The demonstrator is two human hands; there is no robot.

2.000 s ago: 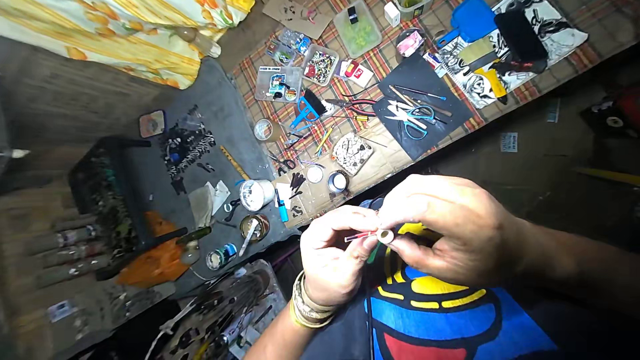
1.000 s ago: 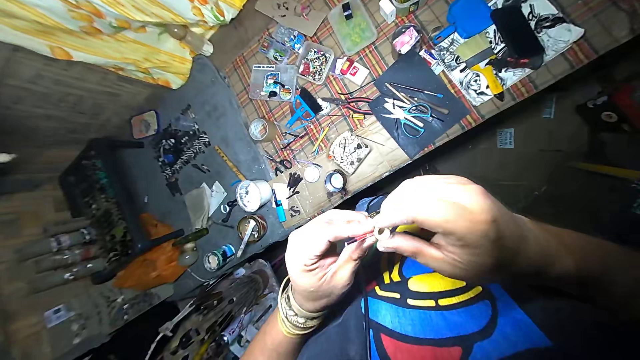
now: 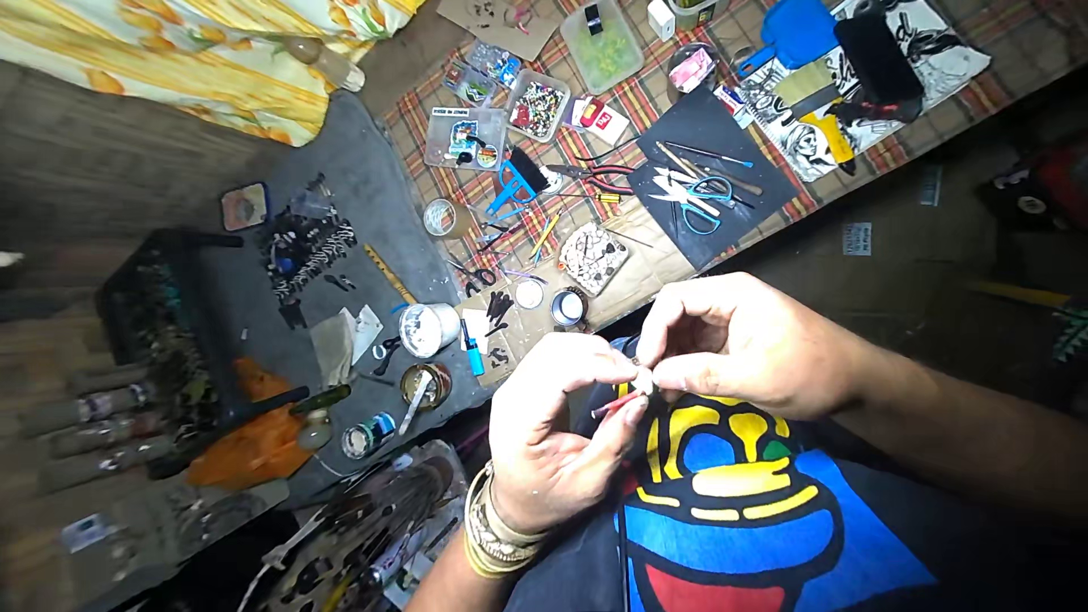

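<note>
My left hand (image 3: 565,425), with bangles at its wrist, pinches a thin reddish stick (image 3: 616,405) and a small pale piece (image 3: 643,381) between thumb and forefinger. My right hand (image 3: 739,348) touches the same pale piece from the other side with thumb and fingertips. Both hands meet above the printed shirt (image 3: 731,510) on my lap, in front of the table edge. What the pale piece is made of is too small to tell, and the fingers partly cover it.
Ahead, the plaid-covered table holds a bead container (image 3: 538,105), blue-handled scissors (image 3: 701,204) on a black sheet (image 3: 748,157), red-handled pliers (image 3: 608,178) and a speckled slab (image 3: 593,257). To the left are a white tub (image 3: 428,330), an open can (image 3: 425,387) and an orange bag (image 3: 251,433).
The fingers of both hands have shifted around the small pale piece, whose dark-centred round end showed two seconds ago. The hands stay together over the lap.
</note>
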